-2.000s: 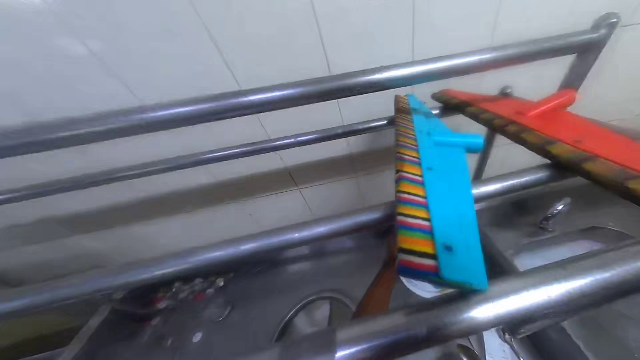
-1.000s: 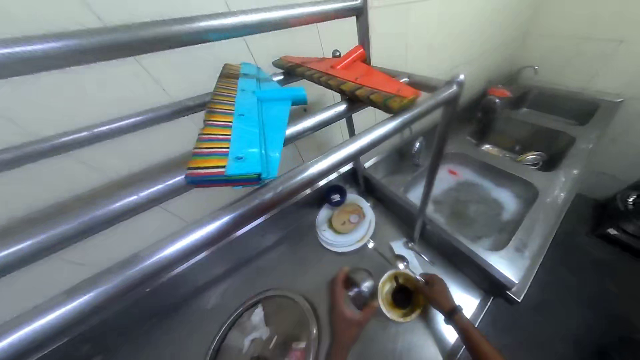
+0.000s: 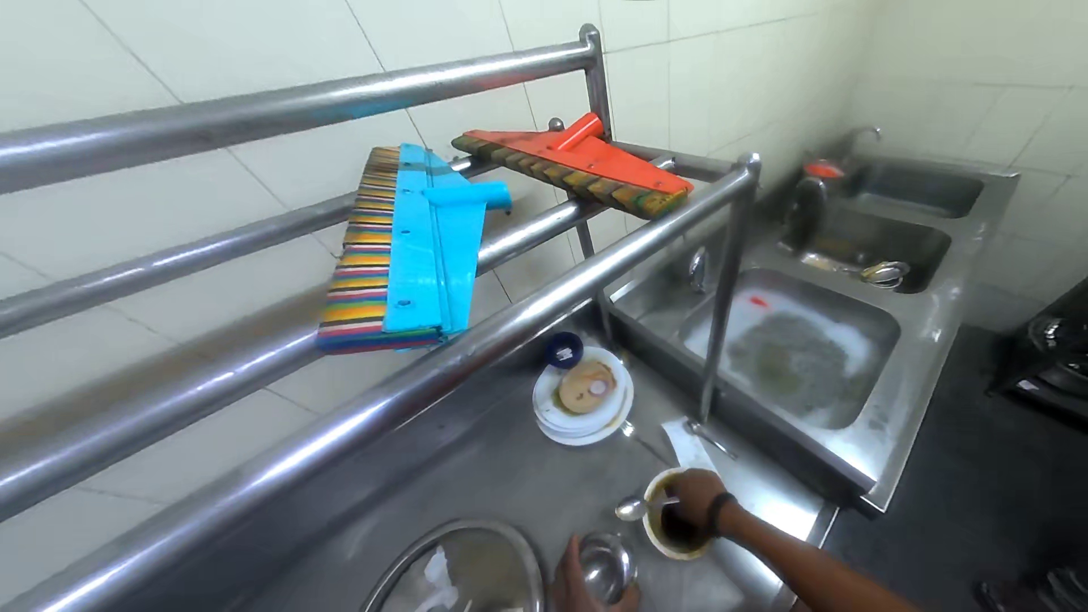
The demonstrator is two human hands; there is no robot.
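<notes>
A small steel bowl point(image 3: 605, 568) is held in my left hand point(image 3: 578, 586) at the bottom of the view. To its right, my right hand point(image 3: 699, 497), with a dark band at the wrist, reaches over a pale bowl point(image 3: 671, 544) with dark brown contents. The hand grips a metal spoon point(image 3: 631, 508), whose bowl points left past the rim. Beyond the hands stands a stack of white plates point(image 3: 552, 416), with a tan food piece point(image 3: 586, 387) on top and a small dark blue cup point(image 3: 564, 349) at its edge.
A steel rail rack point(image 3: 510, 319) crosses above the counter, holding a blue squeegee head point(image 3: 438, 246) and a red one point(image 3: 586, 161). A round steel rim point(image 3: 535, 561) lies below left. Sudsy water fills the nearest sink point(image 3: 790, 357); two more sinks extend behind.
The right hand has moved from the pale bowl's side to over its inside, and a spoon now shows in it. The view has swung widely from the rack toward the counter and sinks.
</notes>
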